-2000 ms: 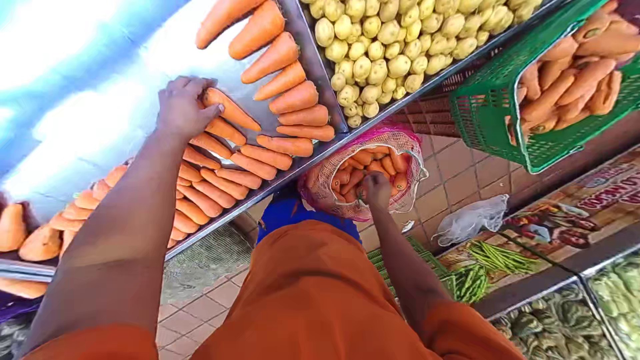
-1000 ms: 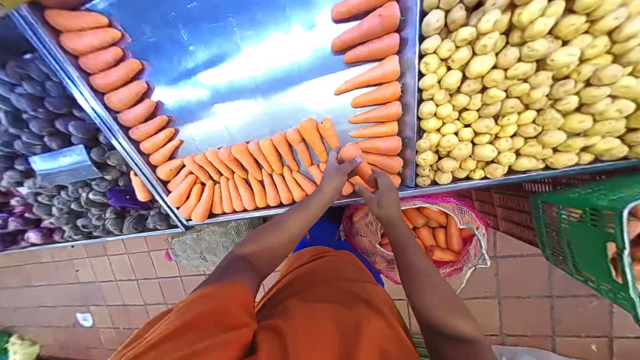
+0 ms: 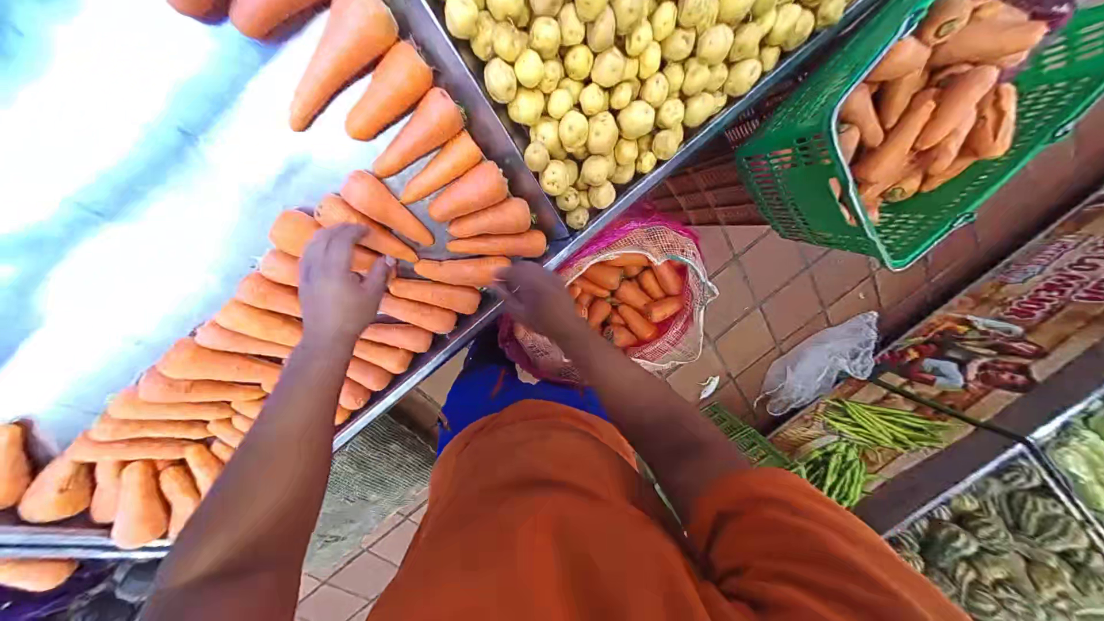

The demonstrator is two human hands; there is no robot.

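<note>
My left hand (image 3: 336, 280) lies over the rows of carrots in the metal display bin, its fingers on a carrot (image 3: 364, 226); whether it grips that carrot is unclear. At the front rim my right hand (image 3: 539, 297) is blurred, with its fingertips at the thick end of another carrot (image 3: 463, 271). Beside and below that hand stands an open mesh sack (image 3: 703, 297) with loose carrots (image 3: 636, 319) inside. Carrots lie side by side along the front of the bin, in overlapping rows, and along its right divider.
Small yellow potatoes (image 3: 604, 112) fill the neighbouring compartment behind a metal divider (image 3: 492, 112). A green plastic crate (image 3: 789, 185) of carrots stands at the right. On the tiled floor lies a clear plastic bag (image 3: 819, 358). Green beans (image 3: 880, 424) are at the lower right.
My hands were together at a carrot by the bin's front right corner; now they are apart, the left farther in over the rows. The view has turned. More carrots lie in an upper row.
</note>
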